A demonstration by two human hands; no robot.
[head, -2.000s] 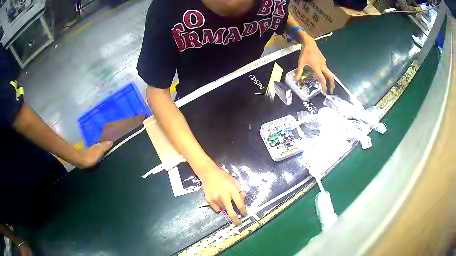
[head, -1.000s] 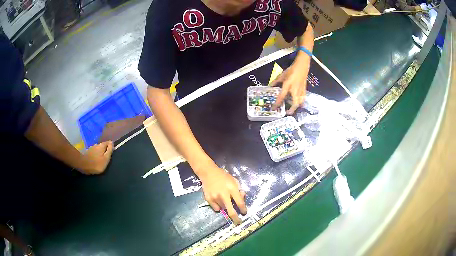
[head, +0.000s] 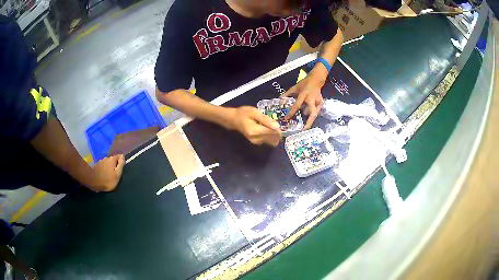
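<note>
Neither my left hand nor my right hand can be made out. Nearest before me, across the green belt, two open white power strip housings lie on the black mat (head: 249, 180). One housing (head: 309, 153) shows wires and a green board. Another person's two hands are at the other housing (head: 279, 112), one with fingers inside its edge, the other pinched at its near side; any tool there is too small to tell. White cords in clear plastic bags (head: 364, 145) lie right of the housings. A bagged piece (head: 390, 194) lies over the green belt.
A second person's fist (head: 109, 172) rests on the left bench edge. Part of another arm shows at bottom left. A blue crate (head: 123, 123) stands on the floor. A cardboard box (head: 358, 19) is behind. A blurred beige surface (head: 465, 219) fills the lower right.
The facing person's one hand has left the near bench edge and joined the other at the farther housing, which was brought left beside the other housing. The bagged piece has shifted up and right.
</note>
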